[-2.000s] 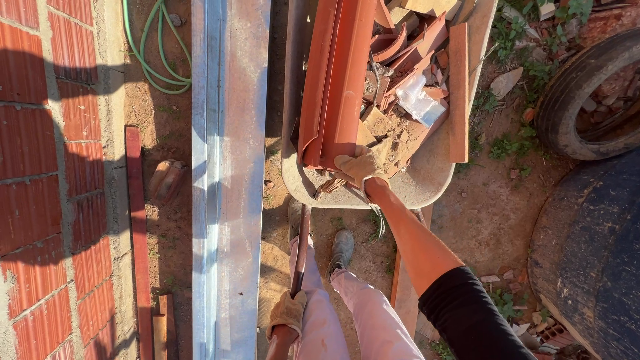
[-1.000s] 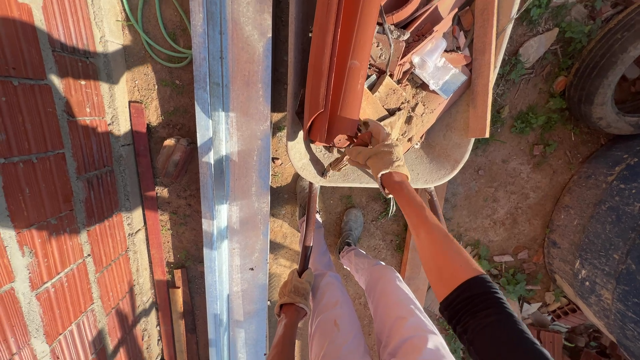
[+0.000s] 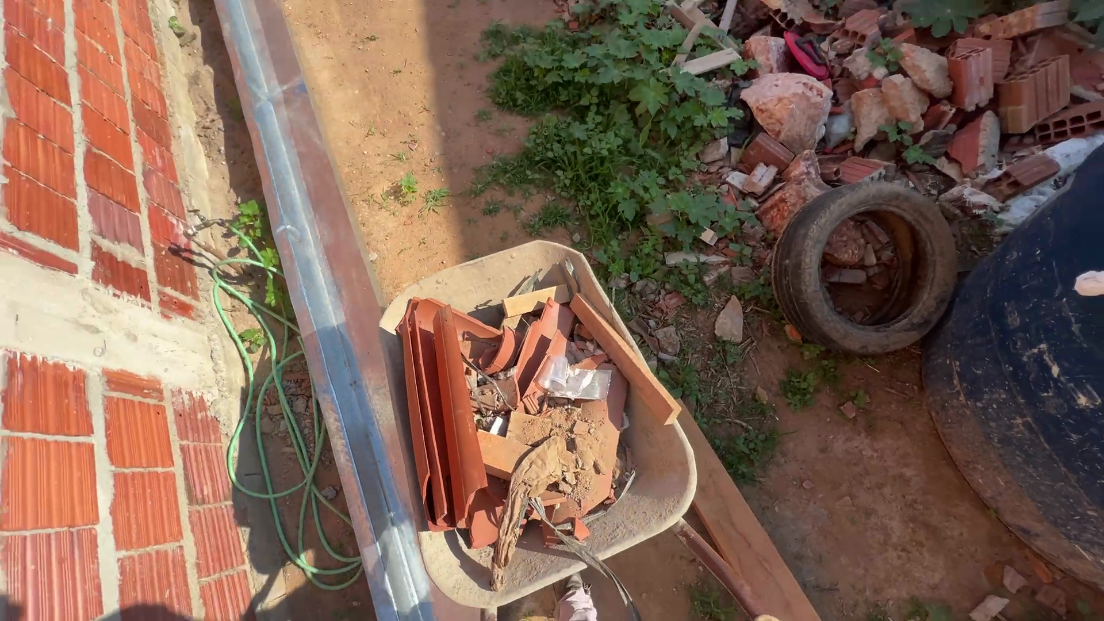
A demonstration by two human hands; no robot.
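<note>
A metal wheelbarrow (image 3: 660, 500) stands at a tilt in the middle of the view, loaded with rubble. Long clay roof tiles (image 3: 461, 414) lie stacked along the left side of its tray. Beside them are broken tile pieces, wood offcuts, clear plastic (image 3: 573, 379), soil and a crumpled dry brown piece (image 3: 536, 474). A wooden board (image 3: 625, 358) leans on the right rim. One handle (image 3: 716, 565) runs to the bottom edge, where a small tan patch is too cut off to identify. Neither of my hands can be made out.
Along the left side of the barrow runs a long metal sheet profile (image 3: 332, 345); beyond it are a green hose (image 3: 250, 388) and a brick wall (image 3: 52, 483). A plank (image 3: 742, 535), tire (image 3: 798, 276), dark tank (image 3: 1018, 388) and rubble pile (image 3: 906, 95) are at right.
My gloved right hand, earlier at the near end of the tiles, and my gloved left hand, earlier at the left handle, are out of sight. The view has shifted forward, showing the ground ahead.
</note>
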